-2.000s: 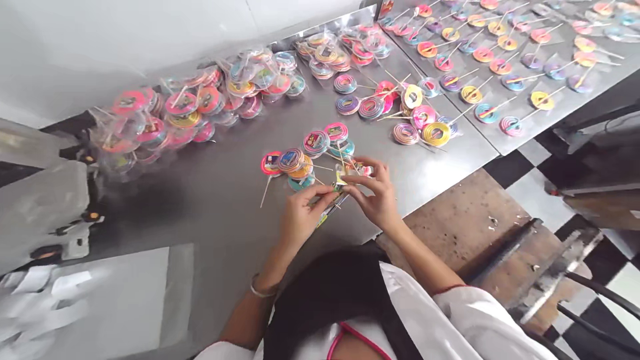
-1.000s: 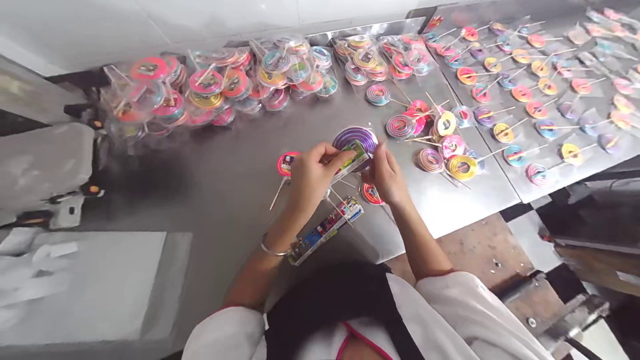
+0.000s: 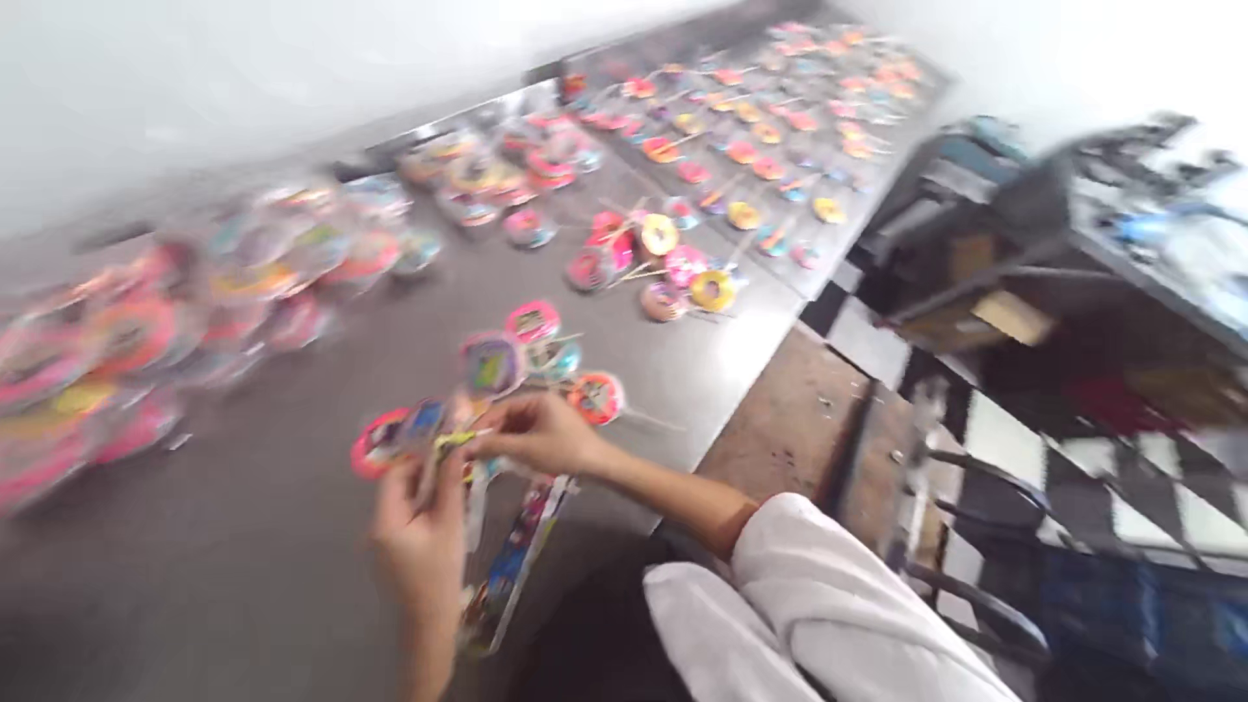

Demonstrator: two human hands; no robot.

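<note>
My left hand point(image 3: 424, 522) and my right hand point(image 3: 536, 434) meet over the metal table, both pinching a small yellow-green label or sticker point(image 3: 454, 441), blurred by motion. Just beyond my fingers lie several wrapped round lollipops: a red one point(image 3: 378, 444) at the left, a purple one point(image 3: 493, 365), a pink one point(image 3: 533, 321), a light blue one point(image 3: 554, 360) and an orange-red one point(image 3: 597, 398) at the right. A long strip of printed labels point(image 3: 512, 565) lies on the table below my hands.
Heaps of wrapped lollipops point(image 3: 127, 341) line the wall at the left. A loose cluster point(image 3: 660, 234) lies right of centre, and rows of lollipops point(image 3: 743, 153) spread over the far table. Beyond the table's right edge are a brown board point(image 3: 790, 414) and a chequered floor.
The purple lollipop, between my hands a second ago, now lies on the table beyond them. My hands now pinch the small yellow-green piece. The view has swung to the right.
</note>
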